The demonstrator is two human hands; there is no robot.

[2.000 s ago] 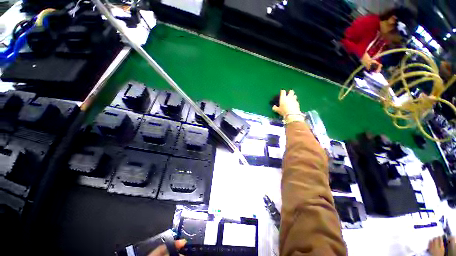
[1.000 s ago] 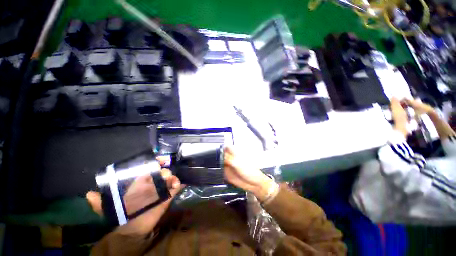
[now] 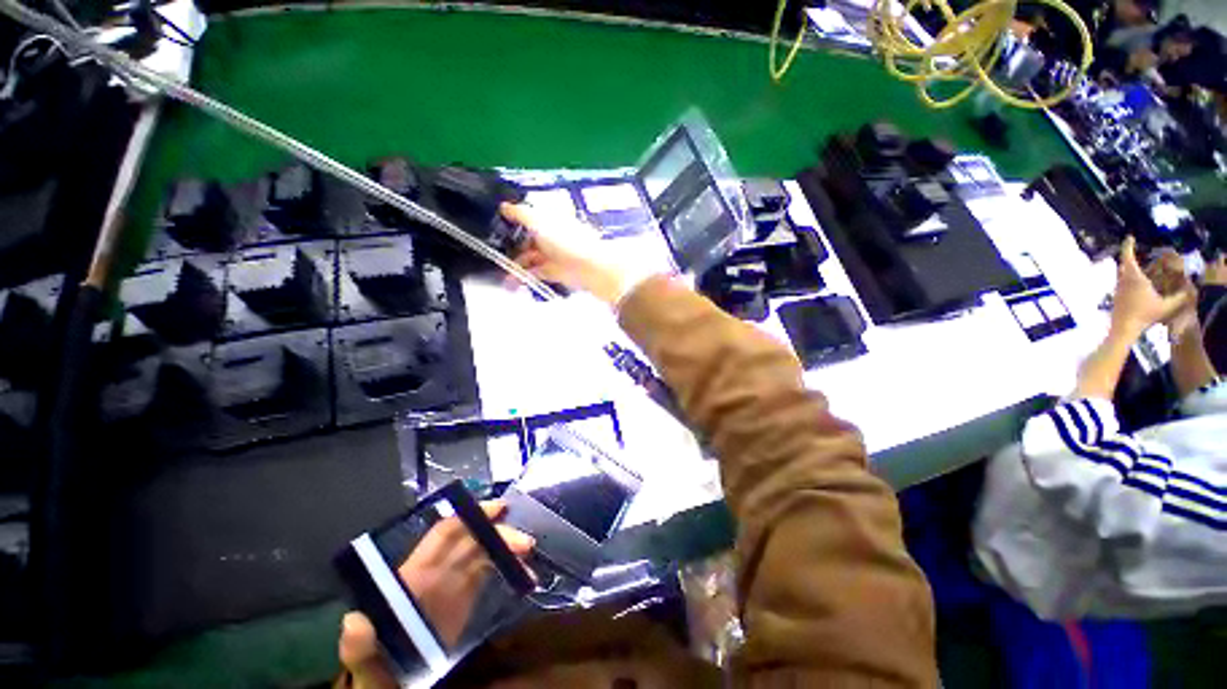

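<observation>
My left hand [image 3: 437,572] holds a black-framed front panel [image 3: 428,576] with a clear window and a pale strip along its left edge. My fingers show through the window. A display unit with a glossy screen [image 3: 576,487] lies tilted beside it, against my left fingers; I cannot tell whether they grip it. My right hand [image 3: 549,253] is stretched forward, its fingers on a black housing [image 3: 474,202] at the back right corner of the housing rows. Panels in clear film [image 3: 444,455] lie partly hidden under the display unit at the table edge.
Rows of black housings [image 3: 276,285] stand at left on black foam [image 3: 242,518]. A thin rod crosses above them. A dark tool [image 3: 635,366] lies on the white surface. A clear case [image 3: 693,199] stands open behind. Black slabs and parts lie at right. A co-worker's striped sleeve [image 3: 1124,464] is at right.
My right hand has moved from the table edge forward to the black housing at the back. The front panel has shifted right and down, and the display unit now shows tilted beside it.
</observation>
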